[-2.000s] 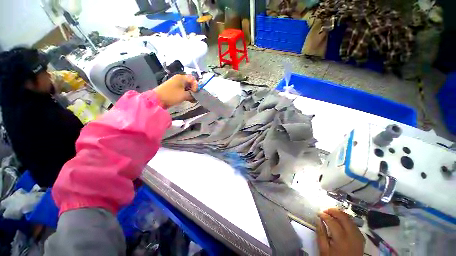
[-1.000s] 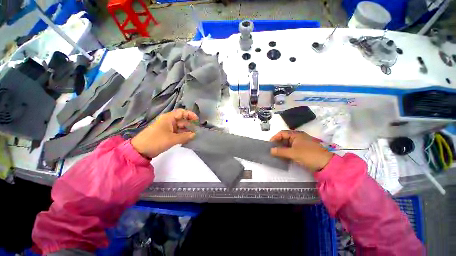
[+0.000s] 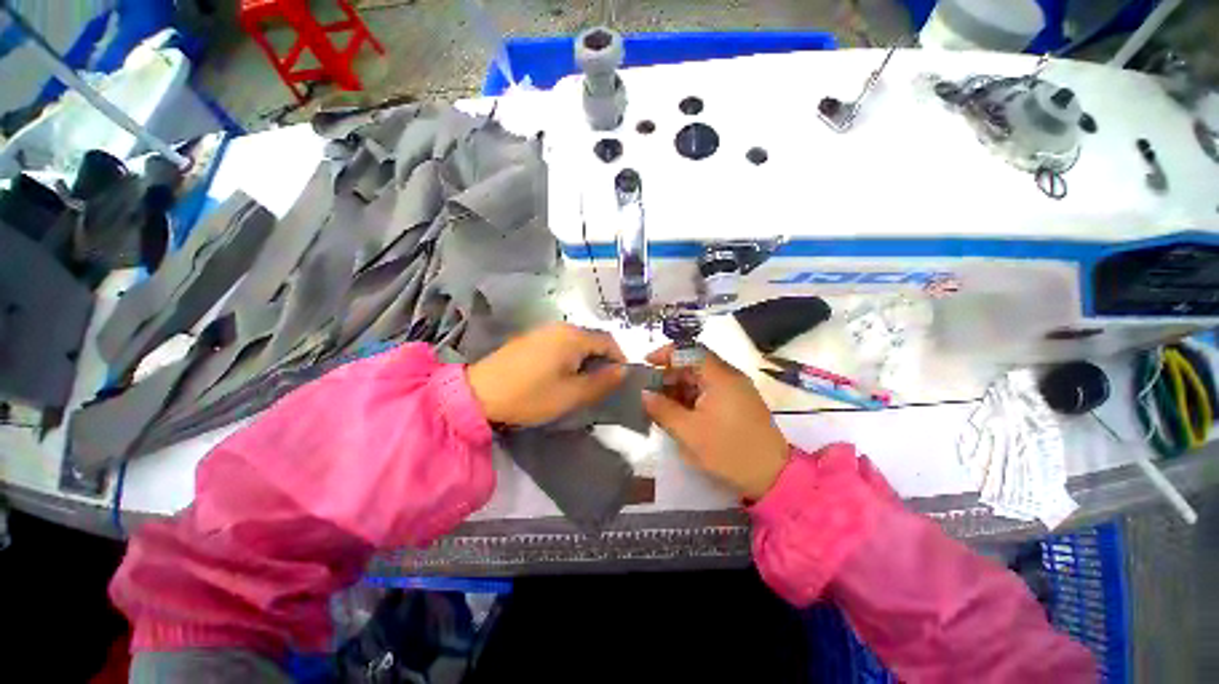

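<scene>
A grey cut piece lies below my hands, one end hanging toward the table's front edge. My left hand is closed on its upper edge, just left of the presser foot area. My right hand pinches the piece's right part at the fingertips, just in front of the needle area. The fingers hide the piece's upper edge. The white sewing machine with a blue stripe stands behind my hands. A large pile of grey cut pieces lies left of it.
A black object and thin pens lie right of my right hand. A white ribbed bundle is at the right. A small brown square is near the measuring tape. A red stool stands behind the table.
My hands have come closer together and moved up to the needle area with the grey piece. Its right part, stretched out before, is now bunched or hidden at my fingers. The view has shifted slightly.
</scene>
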